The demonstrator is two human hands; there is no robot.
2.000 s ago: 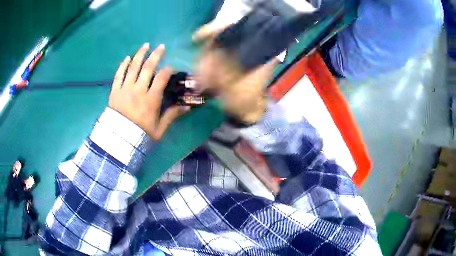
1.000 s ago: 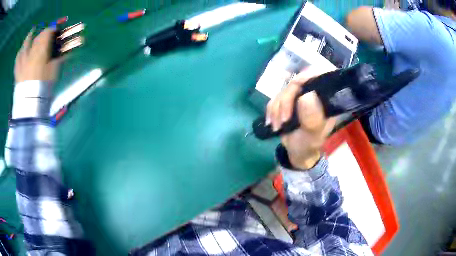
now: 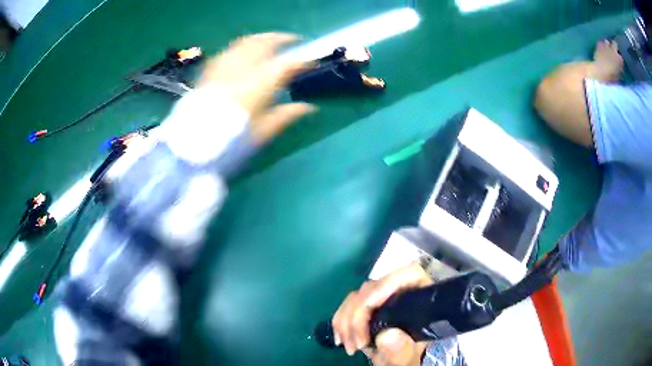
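Note:
My right hand (image 3: 382,322) is wrapped around a thick black electric screwdriver (image 3: 436,311) at the lower right, its nose pointing left over the bench. My left hand (image 3: 250,82) is blurred, with fingers apart, at the upper middle. It is beside a black connector (image 3: 325,82) with coppery tips on the far side of the bench. Its fingertips overlap the connector's left end; whether they touch it is unclear.
A white screw feeder (image 3: 500,186) with an open top stands right of centre, a green strip (image 3: 404,153) beside it. More connectors with cables (image 3: 93,111) lie at left. A person in a light blue sleeve (image 3: 622,121) is at right. An orange-red tray rim (image 3: 554,322) shows lower right.
My left hand has left the connector at far left and moved right to another connector. My right hand and the screwdriver sit lower in view. The view has shifted, showing more of the feeder.

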